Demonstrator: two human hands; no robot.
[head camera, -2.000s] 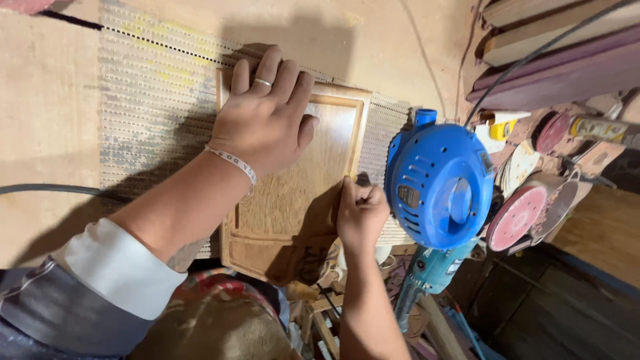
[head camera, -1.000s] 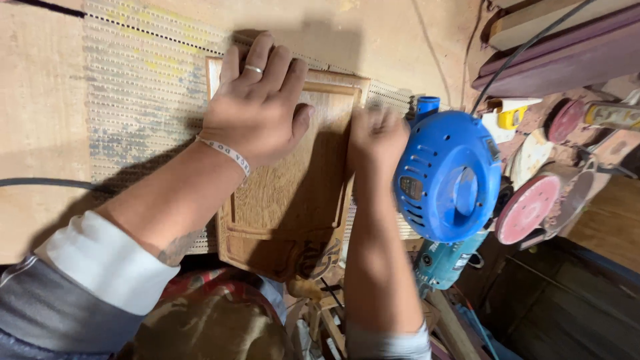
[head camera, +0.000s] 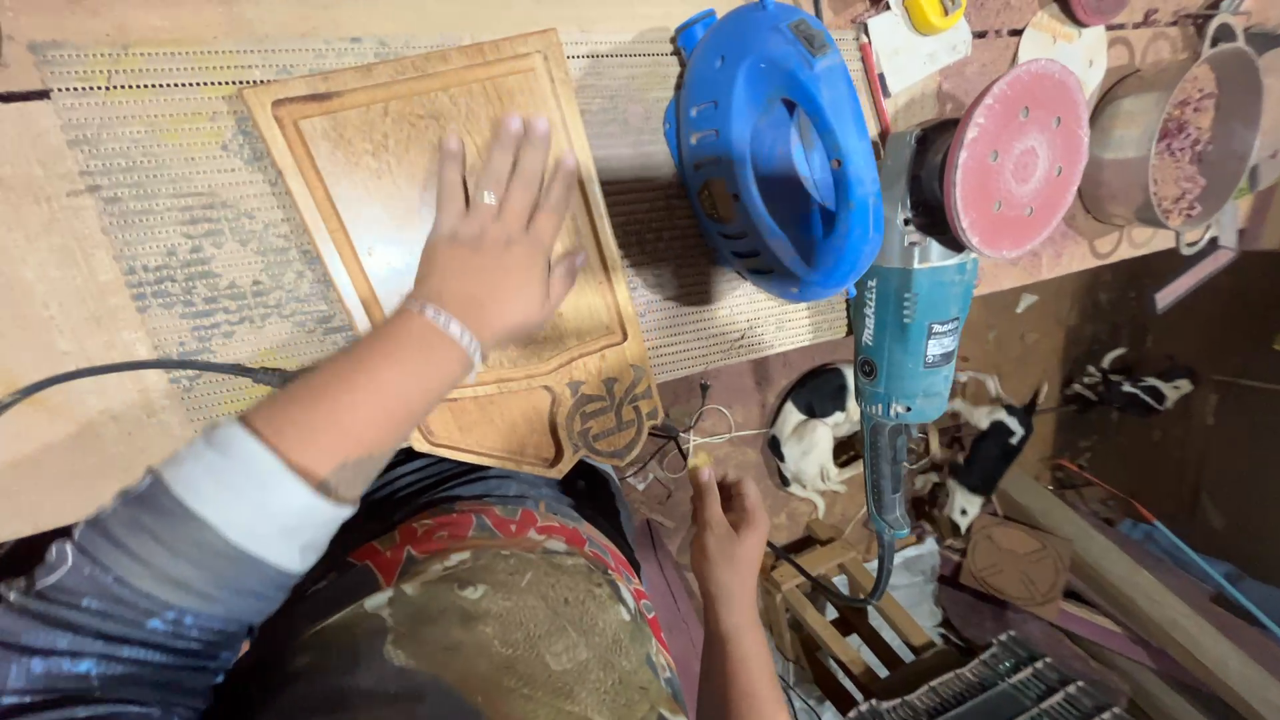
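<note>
A wooden cutting board (head camera: 370, 180) with a routed groove and a dark emblem at one corner lies tilted on a perforated mat (head camera: 170, 200). My left hand (head camera: 505, 240), slightly blurred, is spread flat over the grooved face, fingers apart; whether the whole palm touches is unclear. Below and right of the board's emblem, off the bench edge, my right hand (head camera: 728, 520) pinches a small yellowish piece (head camera: 698, 462) between thumb and finger; its material cannot be told. The board's lower edge lies close to my body.
Right of the board stands a blue plastic power-tool housing (head camera: 720, 150). Beside it, a teal Makita polisher (head camera: 910, 320) with a red sanding disc (head camera: 1020, 160) overhangs the bench. A metal pot (head camera: 1120, 150) holds shavings. Black-and-white animals (head camera: 815, 430) and a wooden stool (head camera: 850, 590) are below.
My right hand has left the board's right edge and moved down, off the bench. The board is now turned at an angle. My left hand has shifted from the board's upper left towards its middle.
</note>
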